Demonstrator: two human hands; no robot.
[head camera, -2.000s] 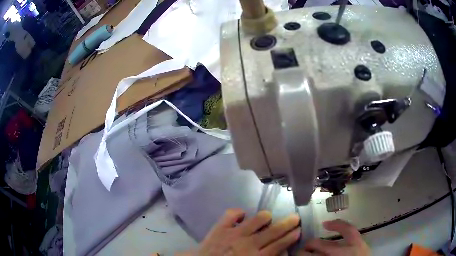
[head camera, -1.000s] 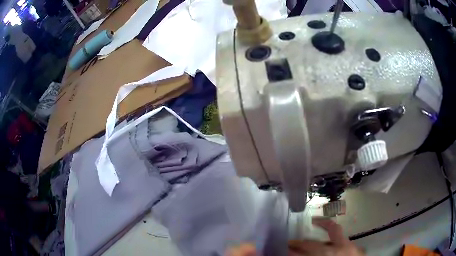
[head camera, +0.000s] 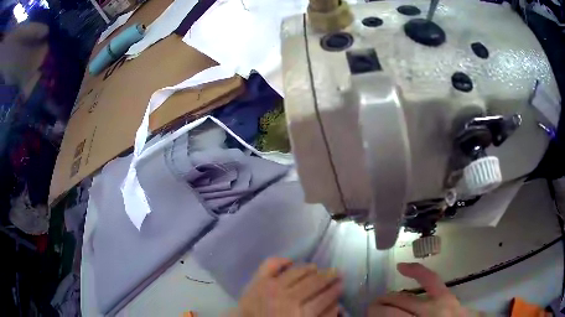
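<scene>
A grey-lilac cut piece (head camera: 266, 226) lies flat on the table and runs under the needle area of the off-white sewing machine head (head camera: 334, 124). My left hand (head camera: 294, 291) lies on its lower part, fingers bent and close together, pressing on the cloth. My right hand (head camera: 421, 294) is right of the cloth edge below the presser foot area, index finger stretched out; its lower part is cut off by the frame. The needle and foot are mostly hidden by the head. Whether either hand pinches the cloth is unclear.
Folded grey-lilac pieces (head camera: 145, 229) lie at the left with a white strip (head camera: 140, 139) looped over them. Behind are a cardboard sheet (head camera: 102, 130), a light blue roll (head camera: 116, 48), white pieces (head camera: 238, 37) and dark purple cloth (head camera: 251, 114). A blurred shape shows at the far left.
The grey-lilac piece, blurred a second ago, now lies flat under my left hand, which is fully back in view. The camera view has shifted slightly. A blurred shape has appeared at the upper left.
</scene>
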